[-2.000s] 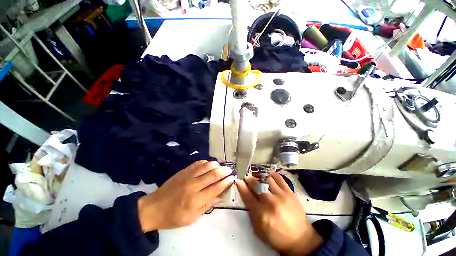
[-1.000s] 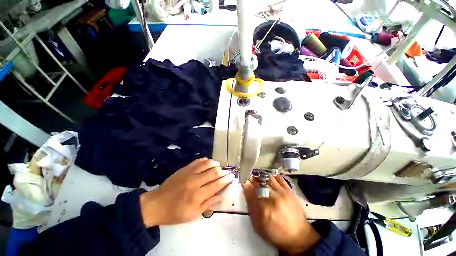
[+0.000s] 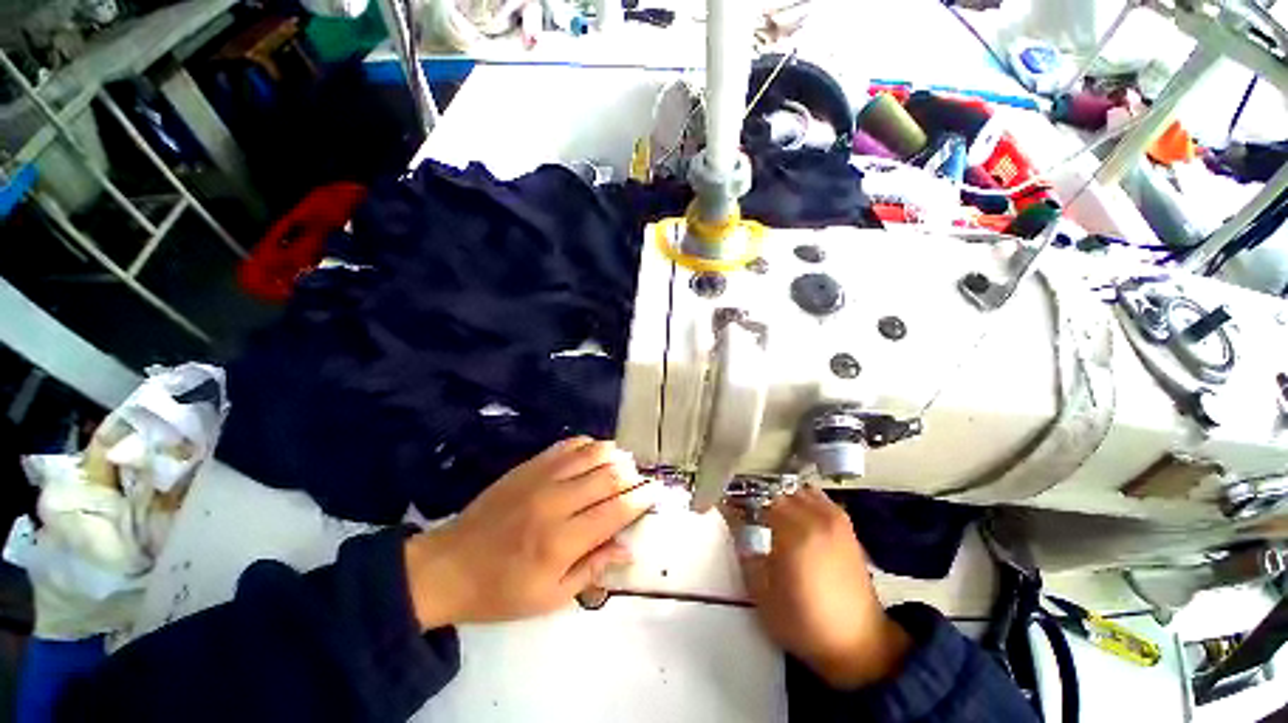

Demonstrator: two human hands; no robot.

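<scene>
The cream-white sewing machine head [image 3: 904, 353] stands in front of me. My left hand [image 3: 530, 544] lies palm down just left of the needle area, fingertips at the machine head's lower edge. My right hand [image 3: 819, 586] is right of the needle, its fingertips hidden behind the metal parts under the head. Whether either hand pinches fabric cannot be told. A large crumpled navy fabric heap [image 3: 452, 325] lies left of and behind the head. A smaller navy piece [image 3: 911, 534] shows under the arm. The needle and foot are mostly hidden.
Black-handled scissors [image 3: 1020, 629] and a yellow-and-black tool [image 3: 1123, 640] lie at the lower right. A whitish bundle [image 3: 106, 516] hangs at the left table end. Coloured thread spools [image 3: 893, 124] and a black bowl [image 3: 833, 99] are behind the machine. A post with a yellow ring [image 3: 711, 243] rises above the head.
The machine appears slightly further right in the picture. My right hand has moved a little right and its fingers look more bent. My left hand stays beside the needle area.
</scene>
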